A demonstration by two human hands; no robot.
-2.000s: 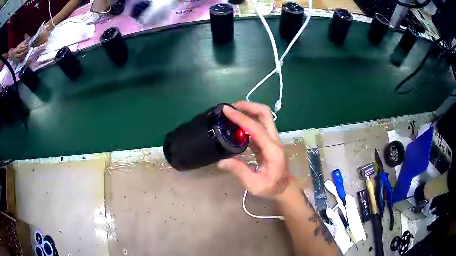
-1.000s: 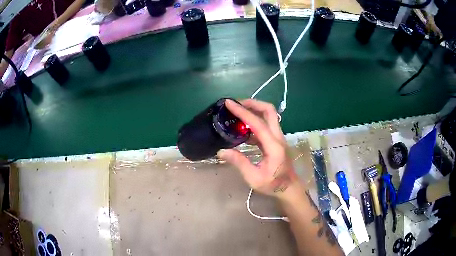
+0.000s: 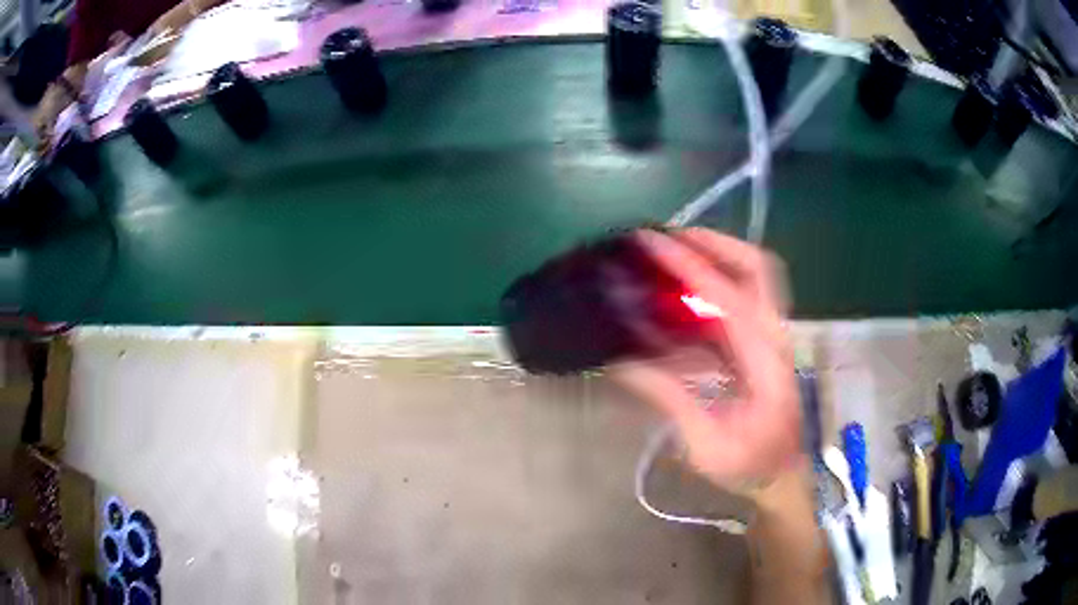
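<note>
My right hand (image 3: 751,366) holds a black cylindrical device (image 3: 579,307) by its cap end, thumb below and fingers above. The device lies nearly on its side over the belt's near edge, its plain end to the left. A red light glows at the cap between my fingers. Hand and device are blurred. A white cable (image 3: 757,142) hangs in front of the belt behind my hand, and a thin white cable (image 3: 644,490) loops below it over the bench. My left hand is not in view.
Several black devices (image 3: 635,53) stand along the far side of the green belt (image 3: 355,236). A blue-handled screwdriver (image 3: 856,449), a hammer (image 3: 922,473), blue pliers (image 3: 953,467) and a blue flat piece (image 3: 1019,425) are at right. Rings (image 3: 136,544) lie at lower left of the bench (image 3: 473,508).
The view has shifted. My right hand and the device now appear farther right, with the red glow larger and blurred. The standing devices on the belt have changed position in the picture.
</note>
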